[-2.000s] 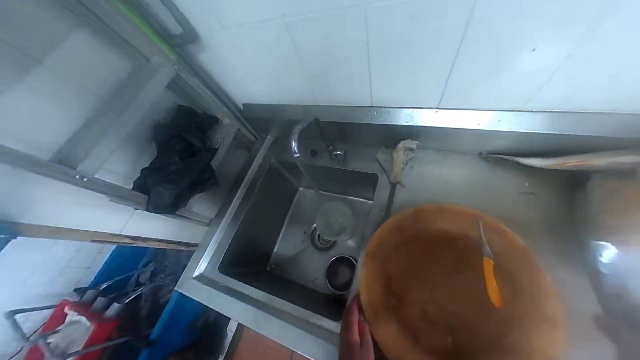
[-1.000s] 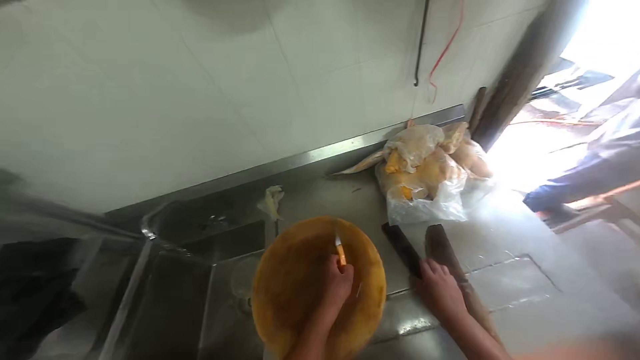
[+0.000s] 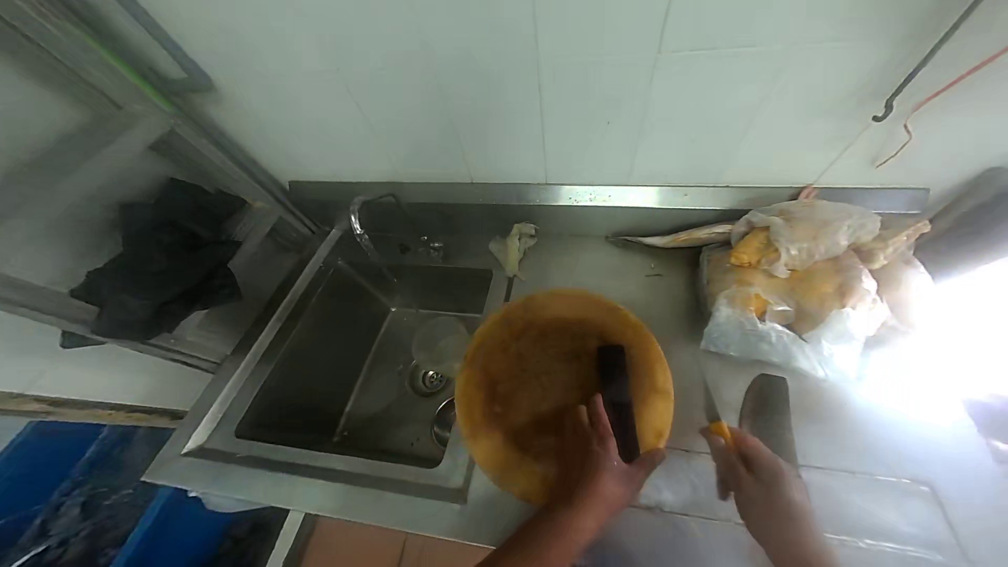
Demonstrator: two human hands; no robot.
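A round wooden chopping board (image 3: 512,370) lies on the steel counter. My left hand (image 3: 602,472) is over its lower right part, thumb and fingers on either side of the lower end of a dark oblong block (image 3: 617,394), which may be a sharpening stone. To the right of the board, my right hand (image 3: 760,480) grips the orange handle (image 3: 720,431) of a small knife, its thin blade (image 3: 710,398) pointing away from me. A broad dark metal blade (image 3: 770,413), like a cleaver's, lies beside and partly under my right hand; its handle end is mostly hidden.
Left of the board is a steel sink (image 3: 378,370) with a tap (image 3: 358,220) and a metal bowl (image 3: 443,421). Plastic bags of poultry (image 3: 811,291) lie at the back right. A pale scrap (image 3: 516,246) sits behind the board. Dark cloth (image 3: 169,260) hangs over a rack at left.
One second ago the dark block lay on the counter right of the board; now it is over the board at my left hand. The orange-handled knife has passed from my left hand to my right.
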